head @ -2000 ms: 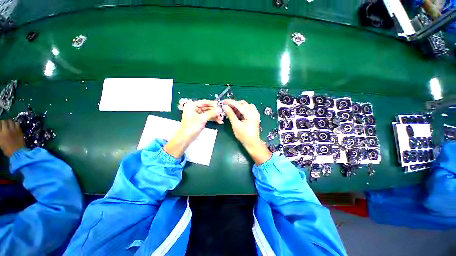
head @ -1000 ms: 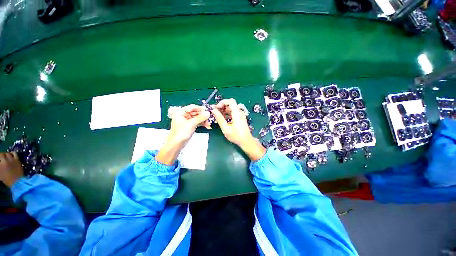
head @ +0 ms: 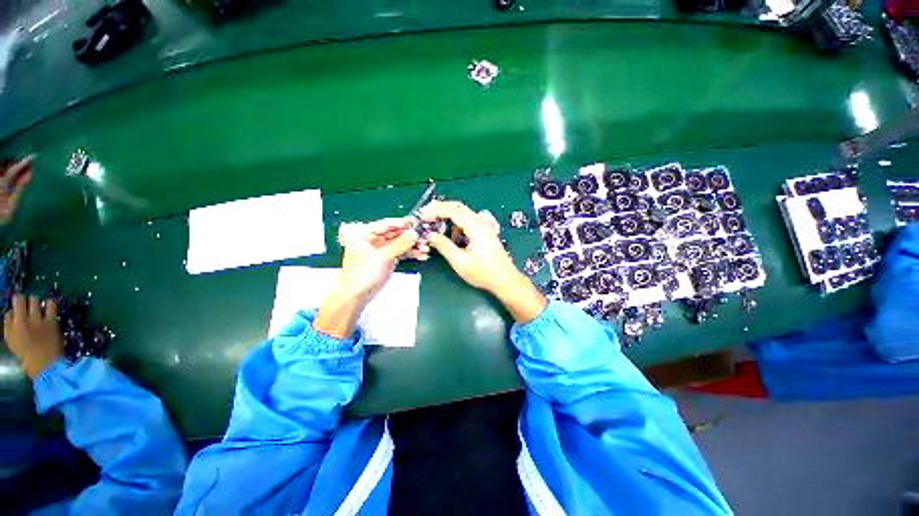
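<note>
A small dark module with silvery glints (head: pixel 425 229) is held between my fingertips at the centre of the bench; its details are too small to tell. My left hand (head: pixel 371 254) grips it from the left and my right hand (head: pixel 470 242) from the right, fingertips close together. A thin grey tool, likely tweezers (head: pixel 424 195), shows just beyond my fingertips; whether it is touched is unclear. Rows of black modules (head: pixel 629 228) lie on white trays (head: pixel 646 295) to the right of my right hand, with loose pieces along the near edge.
Two white paper sheets (head: pixel 256 230) (head: pixel 392 320) lie on the left. A smaller module stack (head: pixel 799 224) stands far right beside a blue sleeve. Another person's hand (head: pixel 33 333) is at a dark pile far left. A small part (head: pixel 483 72) lies on the far bench.
The view has shifted, moving the bench things in the picture. My hands stay together at the module. Another person's hand has appeared at the upper left edge.
</note>
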